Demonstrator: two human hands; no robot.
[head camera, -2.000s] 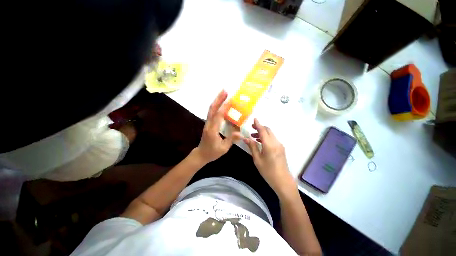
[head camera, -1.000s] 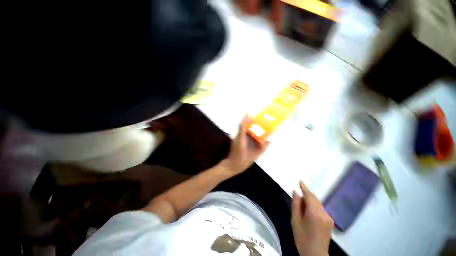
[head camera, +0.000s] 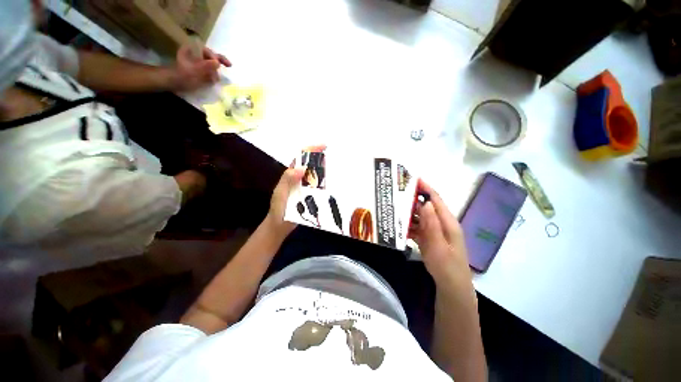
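Note:
A product box is held at the table's front edge, its white face with printed product pictures and a dark text strip turned up. My left hand grips its left end. My right hand grips its right end, where a little red side shows. The fingers under the box are hidden. A smartphone with a lit purplish screen lies on the table just right of my right hand.
Right: tape roll, utility knife, blue and orange tape dispenser, brown cartons. Left: yellow wrapper with small shiny items, another person beside the table. An open dark carton stands at the back.
The box has turned from its narrow orange side to its white face and come nearer me. My right hand has moved from beside the phone onto the box. The other person's dark head has left the view.

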